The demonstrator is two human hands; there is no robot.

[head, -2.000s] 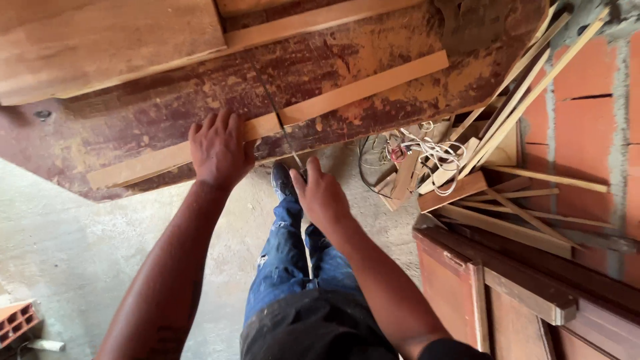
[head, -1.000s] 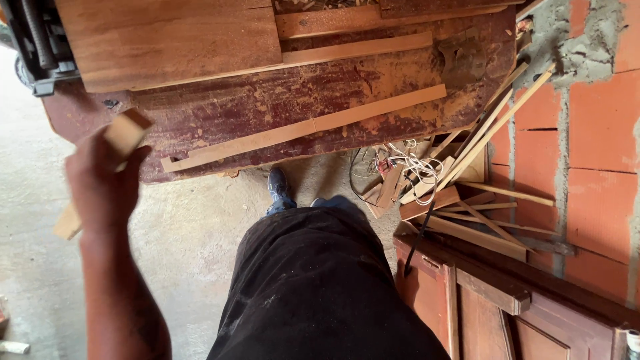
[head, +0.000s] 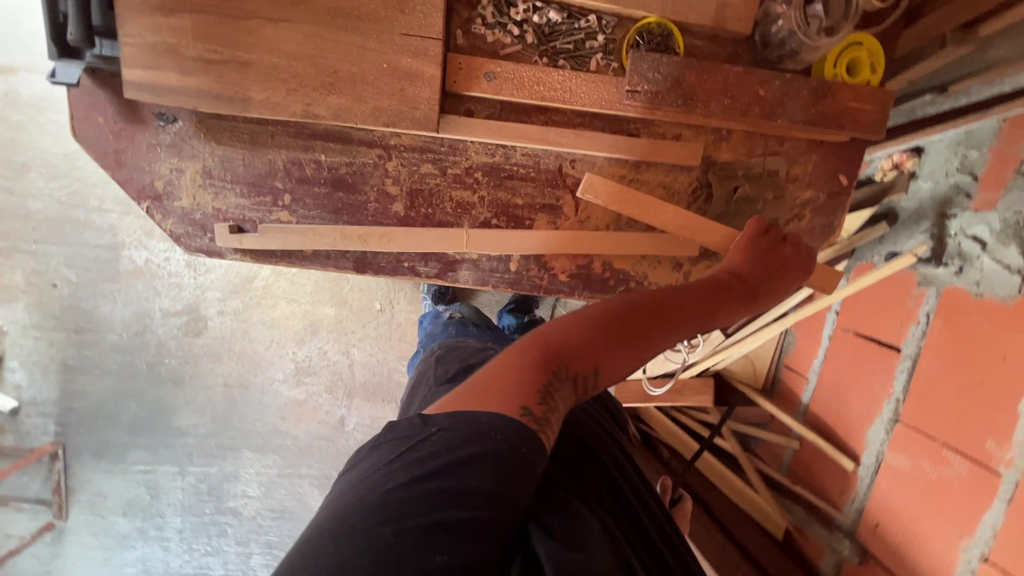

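Note:
My left hand point(head: 772, 256), with its arm crossing my body, grips a short flat wooden strip point(head: 652, 212) near its right end, over the workbench's right side. The strip slants over the right end of a long wooden strip point(head: 360, 238), which lies along the worn, dark red workbench point(head: 320, 172). The long strip has a notch at its left end and a thin line across its middle. Low beside my body, my right hand point(head: 676, 506) is partly hidden by my dark clothing and holds a thin dark tool point(head: 704, 452) whose kind I cannot tell.
A wide wooden board point(head: 280, 60), another strip point(head: 572, 141) and a reddish wooden rail point(head: 752, 92) lie at the back. Loose screws point(head: 548, 34), a yellow-rimmed container point(head: 654, 36) and a clear jar point(head: 804, 28) are behind. Wood offcuts point(head: 816, 312) lean by the brick wall point(head: 952, 360).
My left hand has moved from the left side to the far right with the short strip. Two seconds ago it pressed on a strip on the bench, with my right hand holding the thin tool there.

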